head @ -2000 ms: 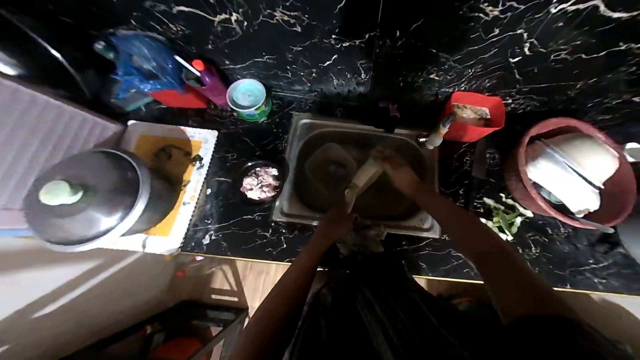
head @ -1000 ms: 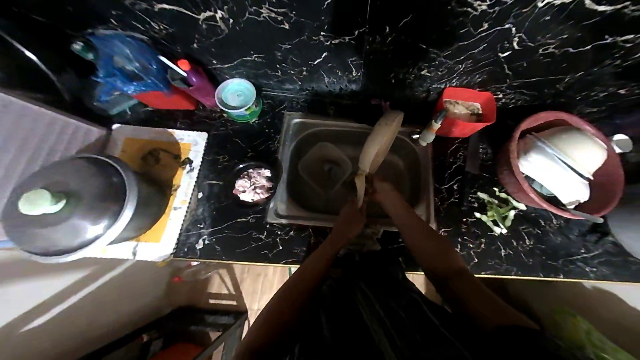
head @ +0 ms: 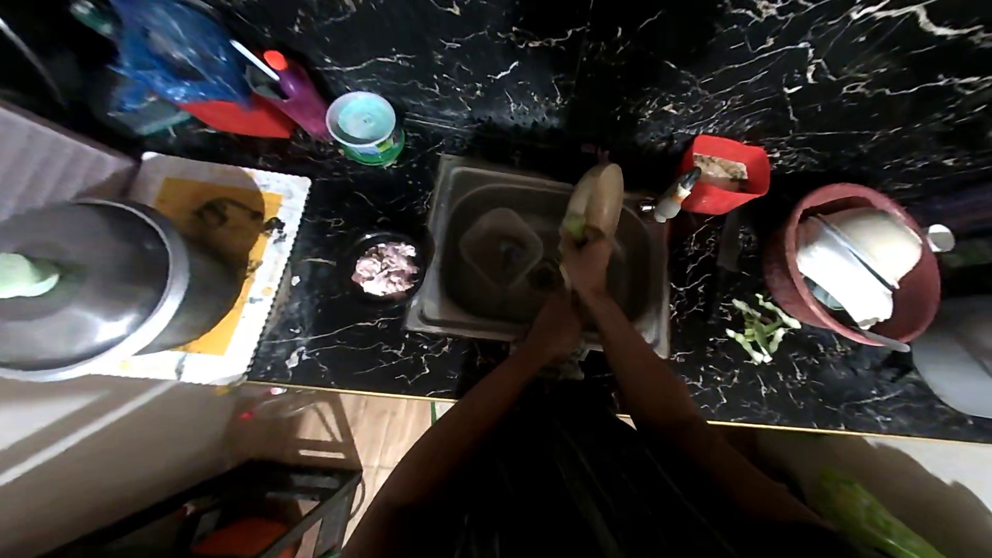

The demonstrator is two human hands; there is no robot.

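A long pale vegetable [head: 603, 198], kind unclear, stands out over the right half of the metal sink [head: 430, 291]. My right hand [head: 587, 260] grips its lower part, where a bit of green shows. Just below and to the left is my left hand [head: 556, 319], closed around the vegetable's near end, which is mostly hidden. A translucent plastic container [head: 500, 246] lies in the left part of the sink, beside the drain [head: 545, 275].
Left of the sink stand a bowl of raw meat [head: 385, 269], a green tub [head: 364, 128] and a large lidded pot [head: 85, 287]. To the right are a red container [head: 728, 174], vegetable peelings [head: 762, 328] and a red basin [head: 787, 263] holding dishes.
The vegetable, lower over the sink two seconds ago, now points toward the back wall. My right hand has moved up along it from near my left hand since a second ago.
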